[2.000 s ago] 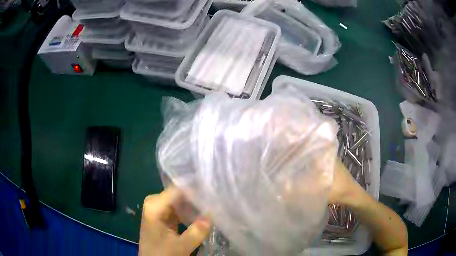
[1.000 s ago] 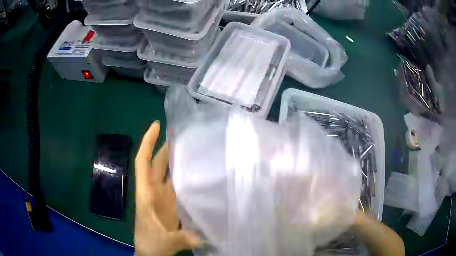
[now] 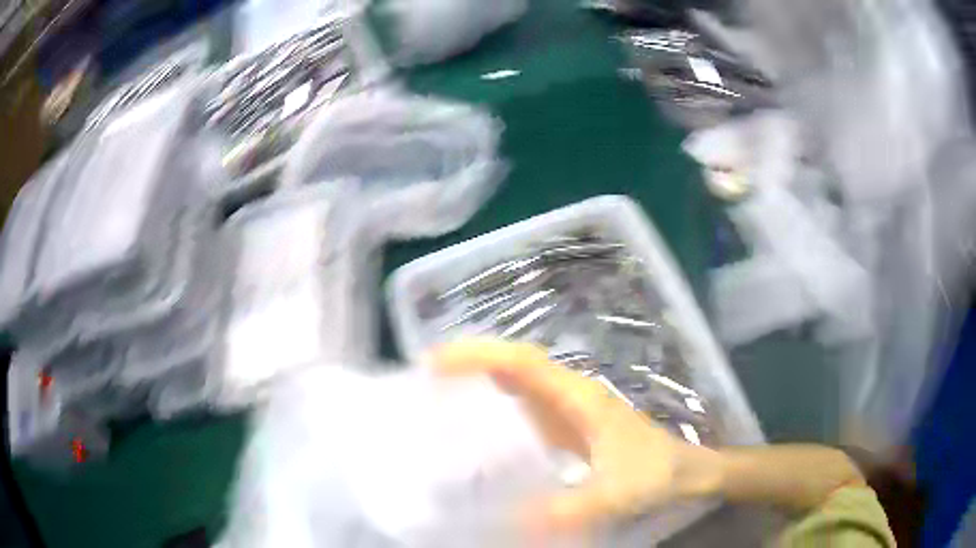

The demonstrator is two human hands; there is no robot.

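The picture is blurred. A large crumpled clear plastic bag (image 3: 375, 460) is at the lower middle, over the near left corner of the white parts tray. My right hand (image 3: 599, 439) is at the bag's right side, with fingers bent over its edge, and holds it. The forearm crosses the tray's near right part. The white parts tray (image 3: 685, 305) holds many loose silver metal cylinders (image 3: 535, 300). My left hand is not in view.
A clear box with white padding (image 3: 276, 289) stands left of the tray, with stacked boxes (image 3: 107, 225) farther left. An empty clear box in a bag (image 3: 401, 161) lies behind. Bagged cylinders (image 3: 696, 75) and clear bags (image 3: 888, 139) are right. A power unit (image 3: 48, 412) is far left.
The view has swung to the right, so the tray sits nearer the middle. My right hand is now outside the bag at its right side. My left hand has left the picture.
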